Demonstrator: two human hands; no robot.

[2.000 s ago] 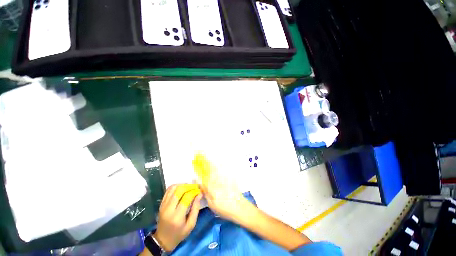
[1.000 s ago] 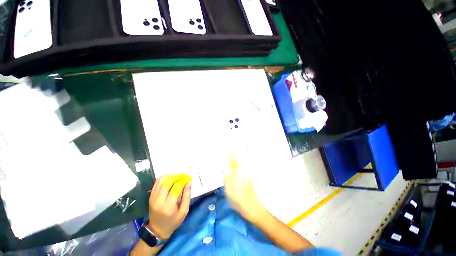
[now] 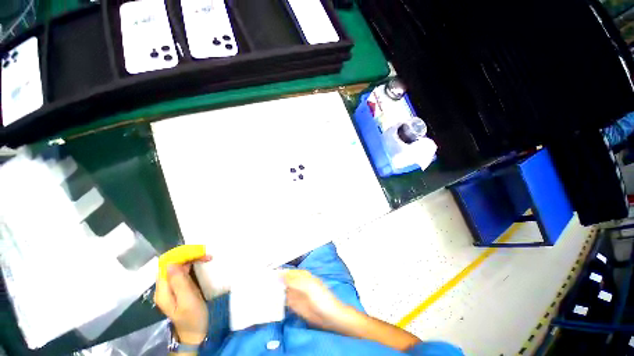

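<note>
A white phone-like piece (image 3: 297, 172) lies on the white work mat (image 3: 208, 139); its dark camera circles show, but its outline blends into the mat. My left hand (image 3: 182, 292), with yellow finger cots, pinches the left edge of a whitish film or sheet at the mat's near edge. My right hand (image 3: 309, 295) holds the right side of the whitish film (image 3: 257, 300) in front of my blue smock. Whether this is one sheet or two overlapping pieces cannot be told. The right fingertips are blurred and partly hidden behind the film.
A black foam tray (image 3: 90, 101) with white phone pieces stands beyond the mat. A film stack (image 3: 69, 264) lies at left. A blue bin (image 3: 375, 142) with bottles and wipes sits right of the mat. Black tray stacks (image 3: 500, 76) fill the right, with a blue rack (image 3: 535, 201) below.
The view has shifted right. My right hand has come down from over the mat to the near edge and now holds film. My left hand has opened out somewhat and holds the film's left side.
</note>
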